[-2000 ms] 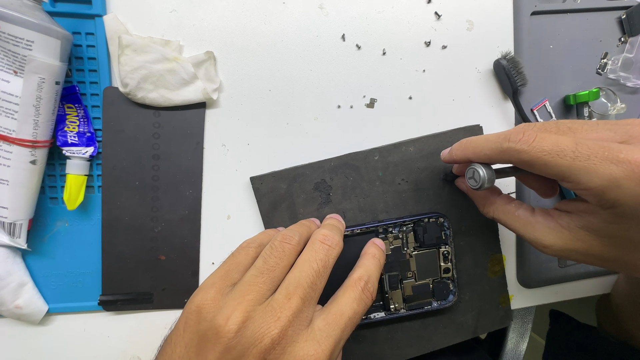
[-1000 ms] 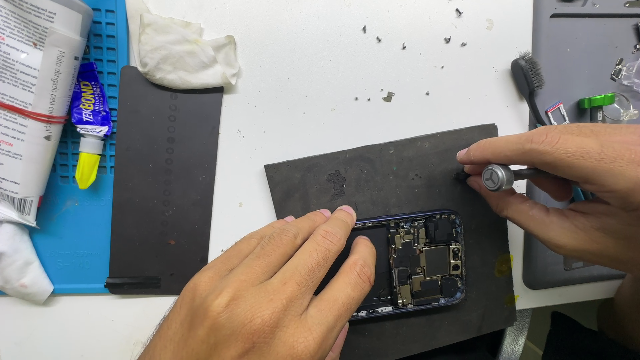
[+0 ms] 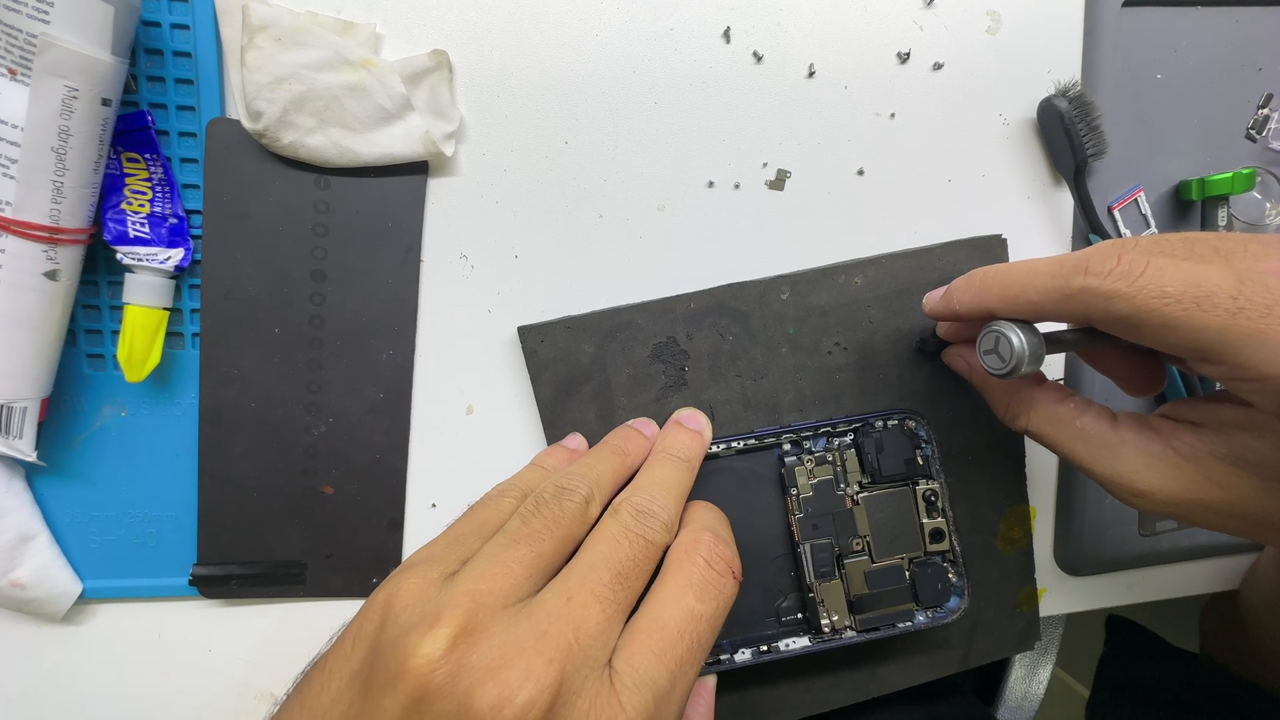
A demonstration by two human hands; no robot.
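Note:
An opened smartphone lies on a dark foam pad, its logic board and camera module exposed on the right. My left hand rests over the phone's left part, fingers on its upper edge and the dark battery area, the thumb tip at the lower edge. Above and right of the phone, my right hand holds a precision screwdriver with a silver cap. A small dark piece shows at the fingertips; what it is cannot be told.
Tiny screws and a small metal bracket lie on the white table. A black brush and a green-handled tool lie on a gray tray. Left are a cloth, black plate, glue tube and blue mat.
My left hand has shifted left along the phone, uncovering more of its dark inner area beside the board. The right hand still holds the screwdriver in much the same place.

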